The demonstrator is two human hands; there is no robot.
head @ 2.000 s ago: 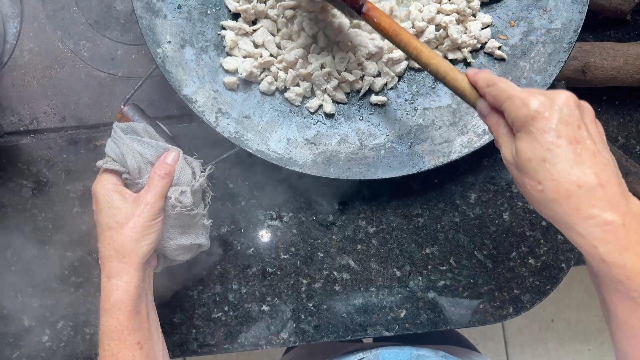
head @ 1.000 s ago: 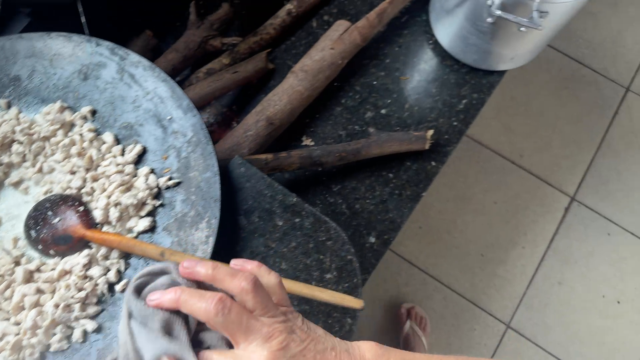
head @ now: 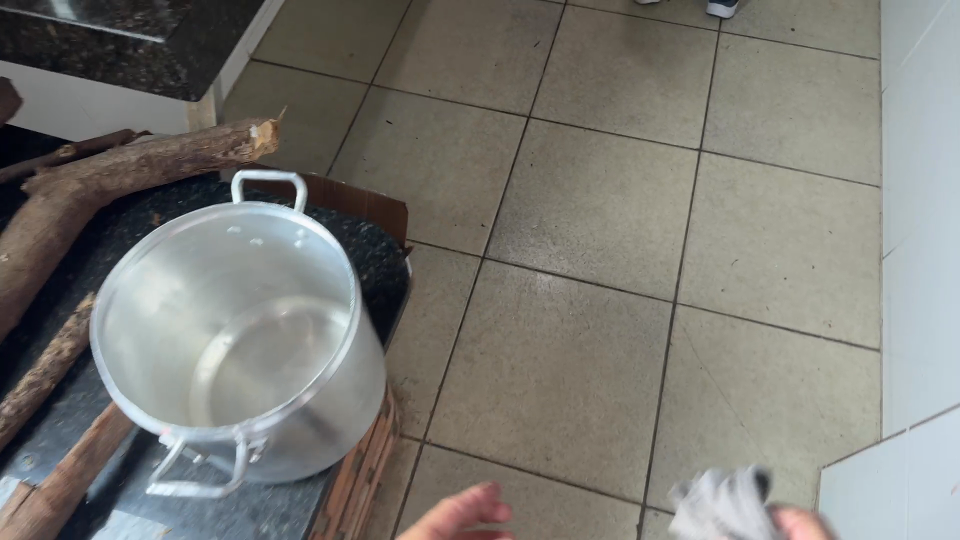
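At the bottom edge, my left hand (head: 461,516) shows only its fingers, slightly bent and with nothing visible between them; the rest is cut off. My right hand (head: 802,523) is at the lower right, mostly out of frame, with its fingers against a bunched grey cloth (head: 720,504) that it holds. Left of both hands, a large aluminium pot (head: 322,420) stands upright near the edge of a dark granite counter (head: 367,259). Its two loop handles show, and I see no food inside it.
Thick wood branches (head: 142,165) lie on the counter behind and left of the pot. Brickwork (head: 367,457) shows below its edge. Another granite worktop (head: 97,45) is at the upper left. A tiled floor (head: 585,375) runs to a pale wall (head: 922,225); a person's shoes (head: 722,9) are at the top.
The view has swung away from the pan. The cloth, in my left hand two seconds ago, is now in my right hand. My right hand has let go of the wooden spoon.
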